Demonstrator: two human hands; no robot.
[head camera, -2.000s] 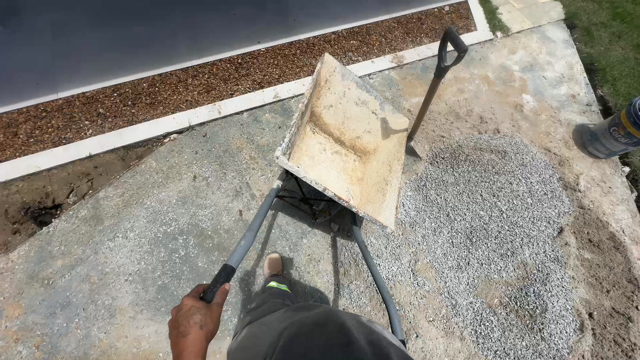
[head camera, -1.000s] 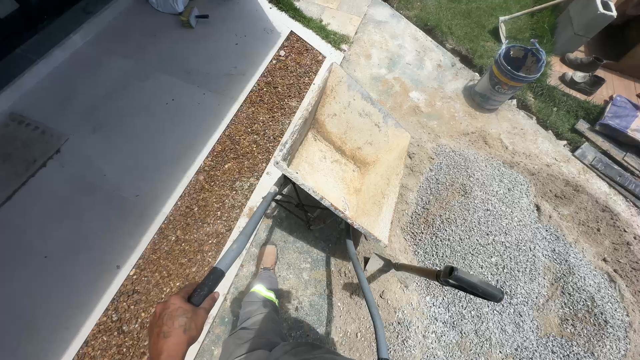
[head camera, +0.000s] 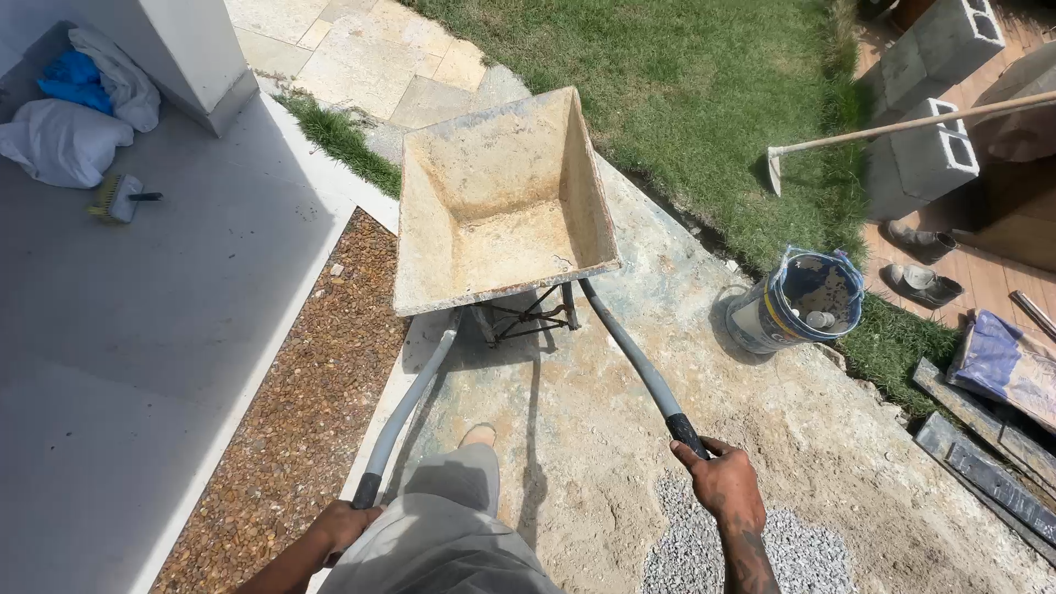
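Note:
A wheelbarrow with an empty, cement-stained tray (head camera: 507, 206) stands in front of me, its metal legs (head camera: 532, 318) showing under the tray. My left hand (head camera: 342, 528) is closed around the black grip of its left handle (head camera: 408, 408). On the other side, my right hand (head camera: 722, 478) holds the black grip (head camera: 685, 433) of the right handle. Grey gravel (head camera: 796, 553) lies on the ground beneath and beside my right forearm. The wheel is hidden by the tray.
A strip of brown pebbles (head camera: 297, 396) borders the smooth paving at left. To the right stand a paint bucket (head camera: 755, 318), hollow concrete blocks (head camera: 924, 157), shoes (head camera: 924, 285) and boards (head camera: 990, 487). A hoe (head camera: 891, 130) reaches over the grass (head camera: 668, 74). White sacks (head camera: 66, 140) and a brush (head camera: 120, 198) lie upper left.
The view has swung strongly to the right. The wheelbarrow has turned with me, away from the shovel and gravel pile seen beside it earlier. My right hand, out of sight before, now shows on its grip.

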